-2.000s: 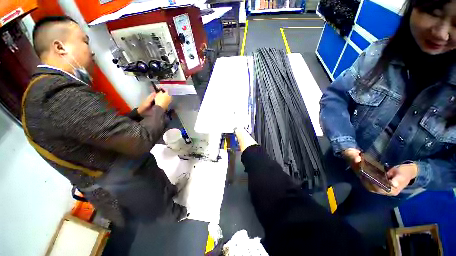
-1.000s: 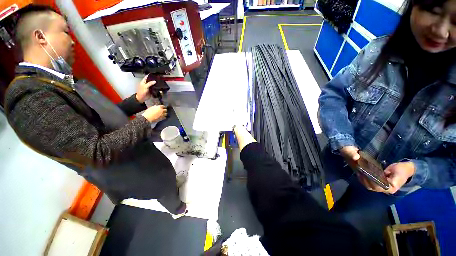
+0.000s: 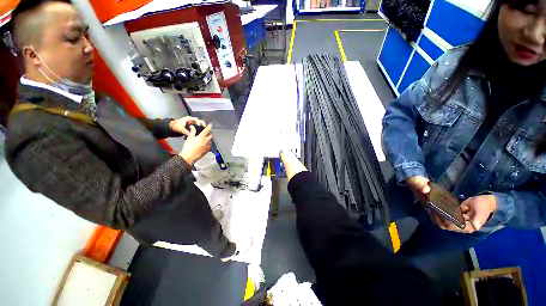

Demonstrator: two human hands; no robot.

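Note:
My right hand point(image 3: 288, 159) is at the near end of the long white worktable point(image 3: 263, 113), its arm in a black sleeve. The hand is small and overexposed, so its fingers and any grip cannot be made out. A stack of long black belt strips point(image 3: 341, 131) lies lengthwise on the table, right of my hand. A white crumpled thing point(image 3: 293, 291) is at the bottom edge. A small skin-toned patch beside it may be part of my left hand, but this is unclear.
A person in a dark apron point(image 3: 155, 173) at left holds something small and dark before the belt-edge machine point(image 3: 173, 57). A person in a denim jacket point(image 3: 443, 119) at right holds a smartphone point(image 3: 446, 207). Wooden-edged trays point(image 3: 90, 284) stand low at both sides.
The person at left has turned more toward the table, and their hands have come together away from the machine's rollers. My right arm has barely moved.

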